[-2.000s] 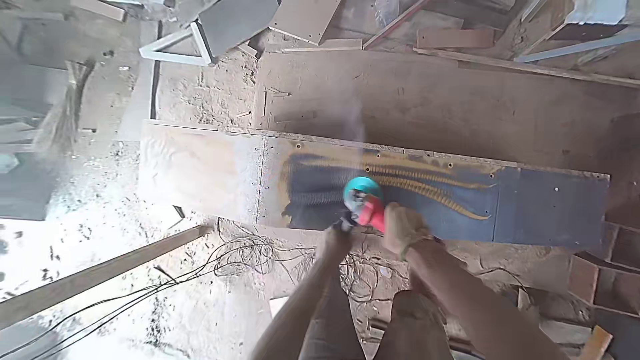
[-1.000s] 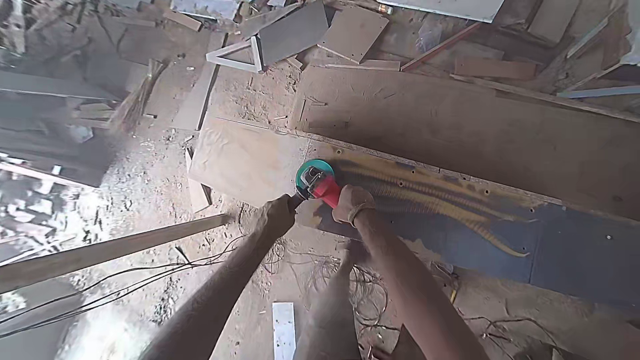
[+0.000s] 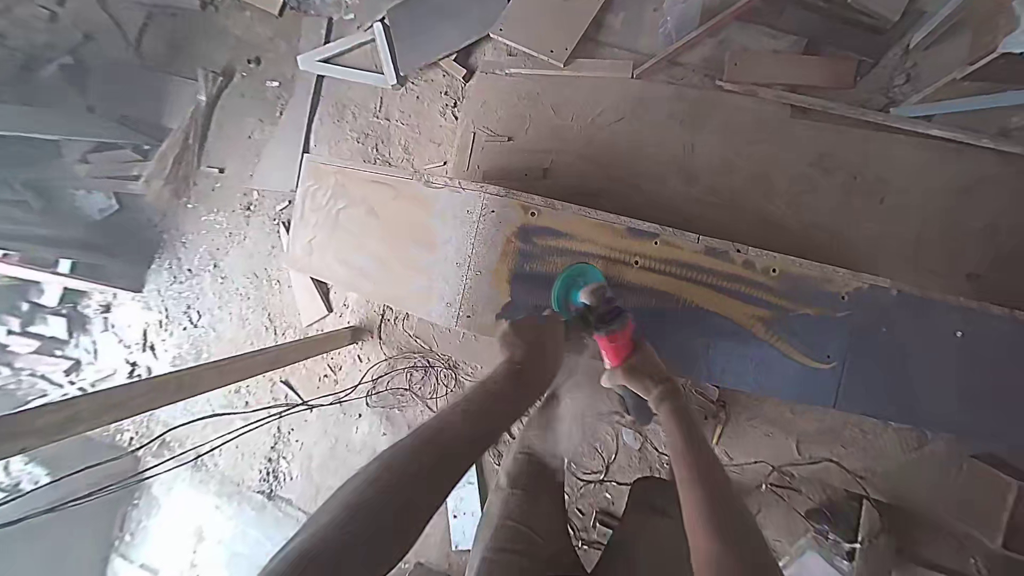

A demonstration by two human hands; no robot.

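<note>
A red angle grinder (image 3: 614,342) with a teal disc (image 3: 578,290) is between my hands, the disc over the dark, coated part of a long wooden panel (image 3: 376,232). My right hand (image 3: 644,374) is closed around the grinder's red body. My left hand (image 3: 532,344) grips at the front of the tool, probably on its side handle, which my fingers mostly hide. Ochre sanded streaks run across the dark coating, and the panel's left end is pale and bare. Dust hangs below the tool, over my leg.
A coil of black cable (image 3: 416,380) lies on the dusty ground left of my legs, beside a long timber beam (image 3: 184,392). Beyond the panel lies a wide brown board (image 3: 720,168). A white triangular frame (image 3: 386,54) and wood offcuts lie farther off.
The grinder, held in both hands, has moved right along the panel from the edge of the pale section onto the dark coating. Its disc now stands more tilted. The view has shifted.
</note>
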